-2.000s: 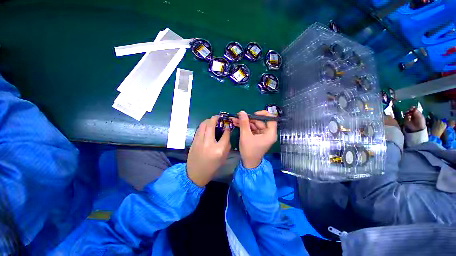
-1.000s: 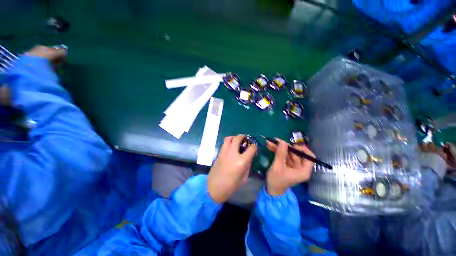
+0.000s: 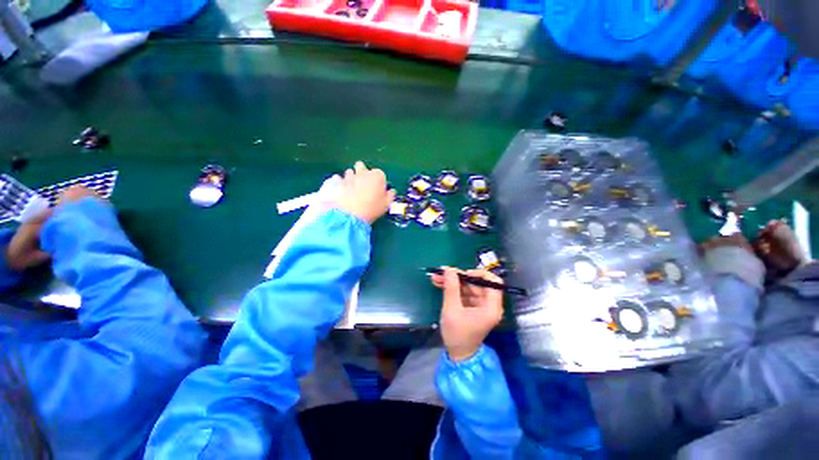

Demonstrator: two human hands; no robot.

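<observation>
My left hand [image 3: 364, 191] is over the upper end of the white strips [image 3: 292, 235], beside the leftmost round housing. Its fingertips are partly hidden, so I cannot tell if it holds anything. My right hand [image 3: 471, 310] holds dark tweezers [image 3: 485, 282] pointing left, just above the bench edge. Several round dark-rimmed housings [image 3: 431, 214] with white and yellow squares lie right of my left hand. One more housing [image 3: 488, 260] lies just above my right hand. A round piece with a pale disc face [image 3: 207, 192] lies apart at left.
A tall stack of clear blister trays [image 3: 620, 252] with round displays stands at right. A red divided bin [image 3: 373, 25] is at the far side. A neighbour's hands and a patterned sheet [image 3: 94, 185] are at left. Another person's hands [image 3: 777, 247] are at far right.
My left hand has moved from in front of me out to the strips; the housing it held is no longer seen there. A pale-disc piece now lies at left. The view has shifted.
</observation>
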